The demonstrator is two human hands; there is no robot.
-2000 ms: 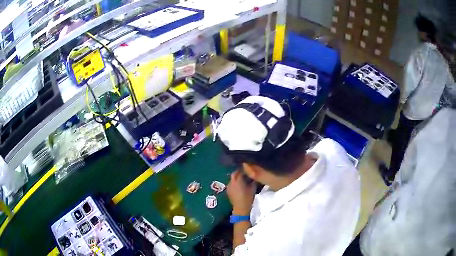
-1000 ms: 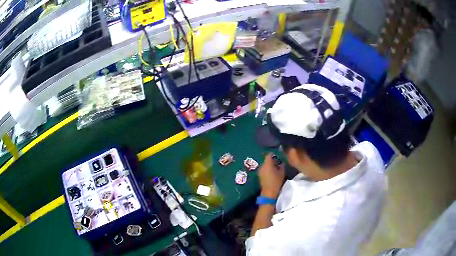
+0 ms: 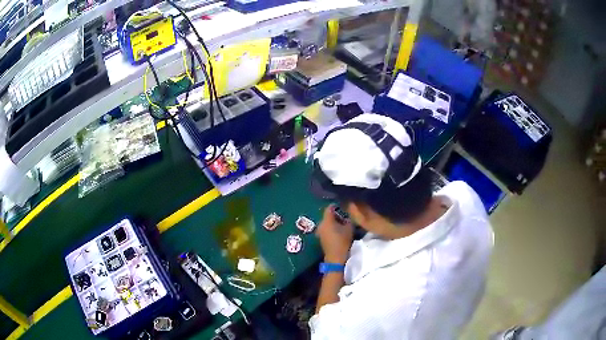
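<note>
Neither of my hands is in the picture. In front of me a seated person in a white cap and white shirt bends over the green bench top and holds a small dark thing near the face. Small pinkish-silver subassemblies lie on the green mat beside that person's hand. A foam-lined parts tray, blue with a white gridded insert full of small dark parts, stands at the lower left. A small white square and a white oval ring lie on the mat.
A white raised shelf crosses the top and bears a yellow power supply with hanging cables. More blue parts boxes stand behind the person. A black case stands at the right. Part of another person shows at the lower right.
The view has swung and shifted, so the bench sits differently in the picture. The standing person at the upper right has left the view. The seated person still holds the dark thing.
</note>
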